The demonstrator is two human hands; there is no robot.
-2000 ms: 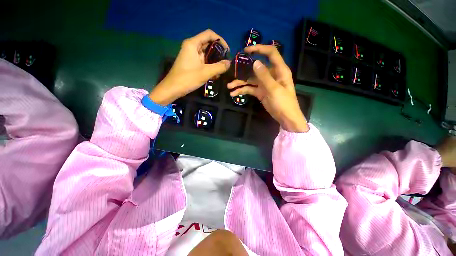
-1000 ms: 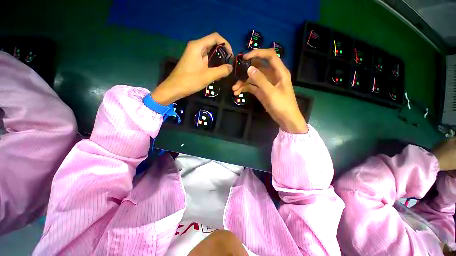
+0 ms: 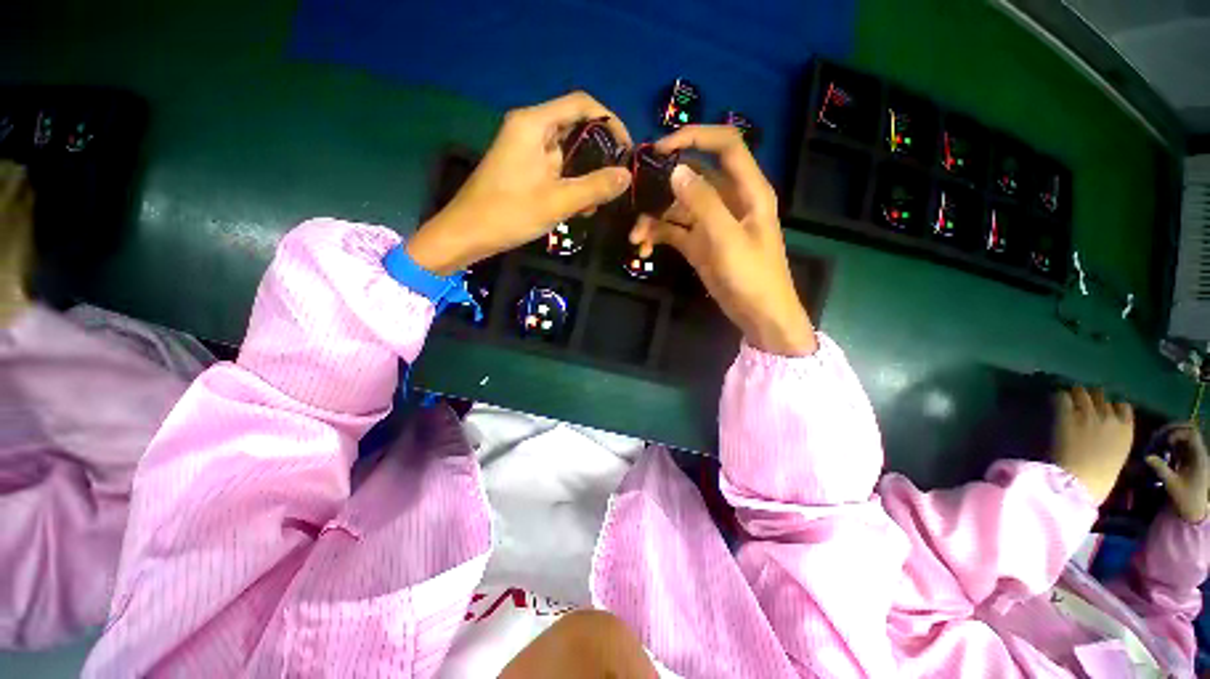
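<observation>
My left hand (image 3: 537, 173), with a blue wrist strap (image 3: 425, 279), grips a small black watch body (image 3: 592, 149) between thumb and fingers. My right hand (image 3: 723, 212) grips a second watch body (image 3: 653, 178). Both are held close together above the near black parts tray (image 3: 584, 356), tilted so their faces hardly show. Several lit watch bodies sit in the tray, one at its front (image 3: 543, 312); at least one front pocket is empty. My hands hide part of the tray.
Two lit units (image 3: 679, 102) lie beyond my hands by the blue mat (image 3: 557, 47). A second tray (image 3: 929, 248) with lit units is at right, another (image 3: 80, 179) at far left. White-tipped leads (image 3: 1080, 275) lie right. People in pink sleeves sit on both sides.
The two held units have been turned and brought closer together; their lit faces now barely show. The neighbour's arm at left has moved, and the neighbour's hands at right show more.
</observation>
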